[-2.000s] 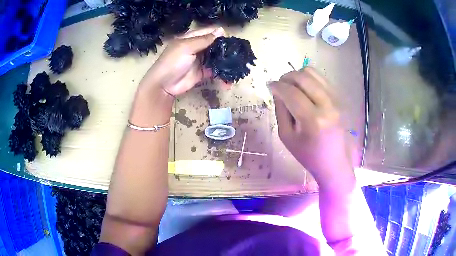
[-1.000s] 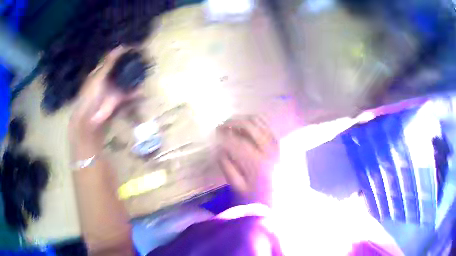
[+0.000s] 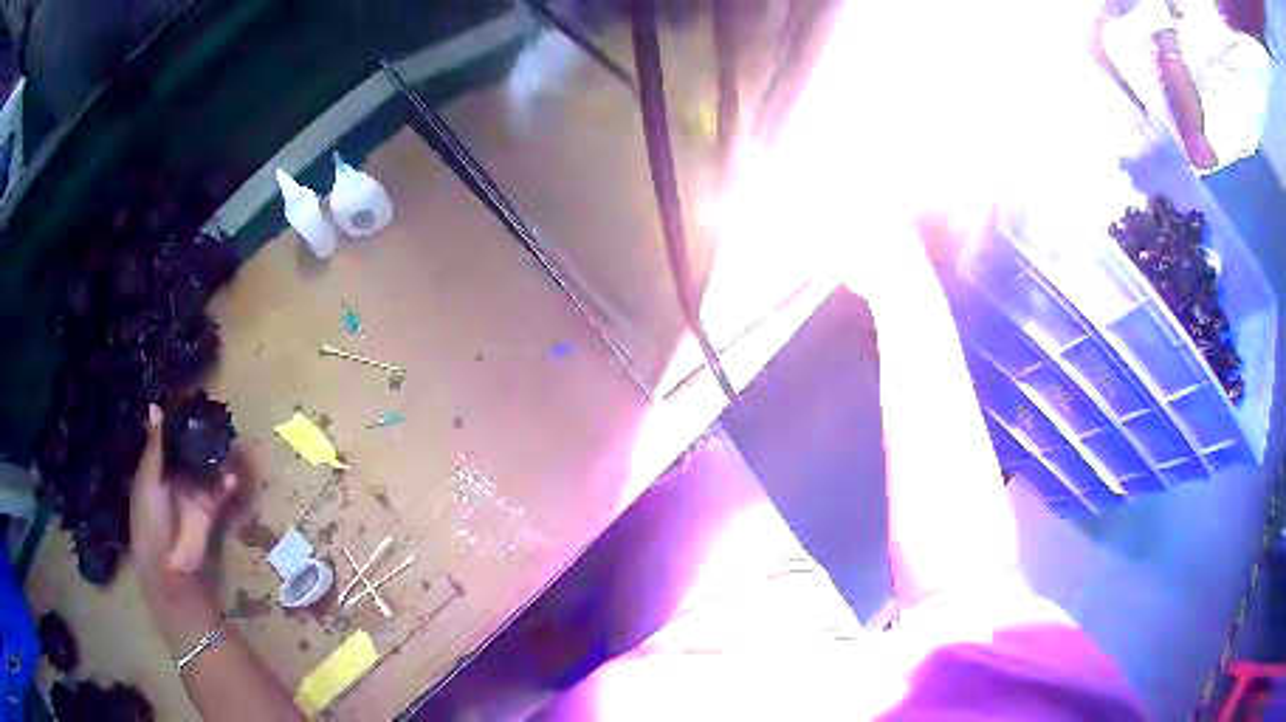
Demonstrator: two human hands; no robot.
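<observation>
My left hand (image 3: 176, 515), with a bracelet at the wrist, holds a black spiky piece (image 3: 202, 435) at the left, beside the heap. My right forearm (image 3: 942, 437) reaches up away from the board; its hand is lost in bright glare. The small glue dish (image 3: 306, 583) with its pale square flap lies on the stained cardboard (image 3: 451, 409). White swabs (image 3: 375, 576) lie crossed to its right. Another swab (image 3: 363, 360) lies apart, farther up the board.
A large heap of black pieces (image 3: 127, 325) fills the left. Two white bottles (image 3: 360, 200) stand at the far edge. A yellow scrap (image 3: 308, 440) and yellow strip (image 3: 339, 671) lie on the board. Blue crates (image 3: 1086, 367) hold black pieces (image 3: 1185, 275) at right. A person (image 3: 1220, 85) is upper right.
The view has swung right, bringing the crates and person into sight. My right arm has moved away from the board into the glare. My left hand still holds the black piece.
</observation>
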